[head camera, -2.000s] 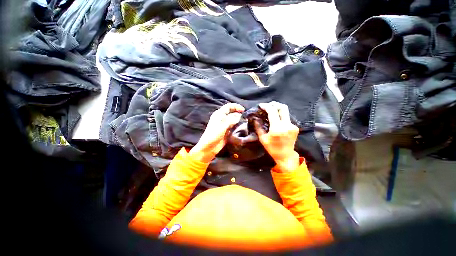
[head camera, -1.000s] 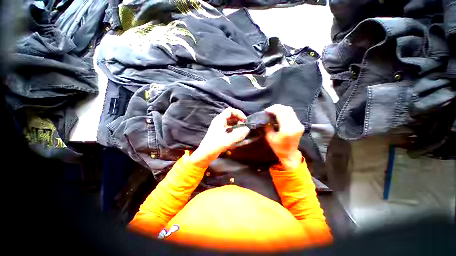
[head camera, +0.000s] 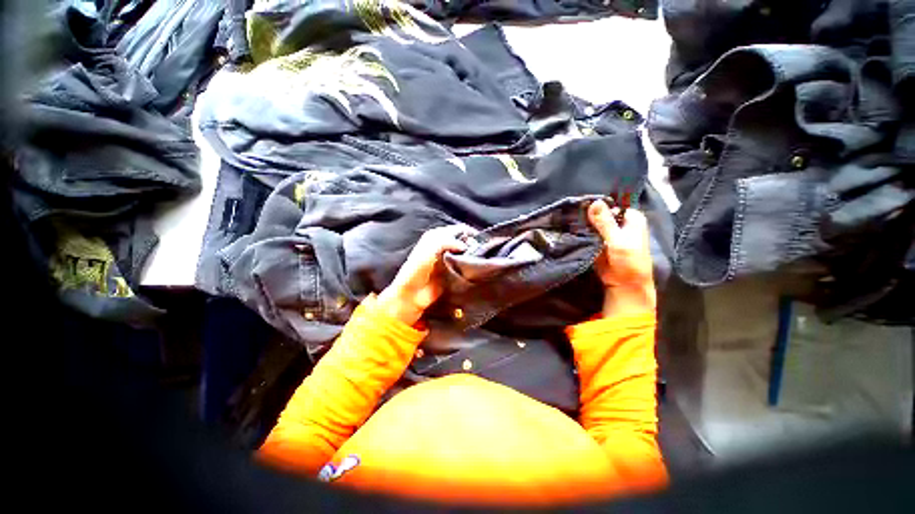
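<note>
A dark denim jacket (head camera: 361, 216) lies bunched on the table edge and over my lap, with small gold buttons near the lap. My left hand (head camera: 433, 269) grips the near left end of an opened, folded part (head camera: 527, 256) of it, whose stitched edge and inner side show. My right hand (head camera: 624, 246) pinches the far right end of the same part, thumb on top. A small dark thing with a reddish tint shows by the right fingers; I cannot tell what it is. Which jacket part is held is unclear.
A jacket with a yellow-green print (head camera: 346, 75) lies behind. Crumpled dark garments (head camera: 105, 141) are heaped at left. Another denim garment with a stitched band (head camera: 778, 201) lies at right. The white table top (head camera: 602, 60) shows between them. A blue strip (head camera: 782, 351) stands below right.
My hands were close together on a small bunched part. My right hand has moved right and slightly up, and my left a little left, spreading a longer stitched part between them.
</note>
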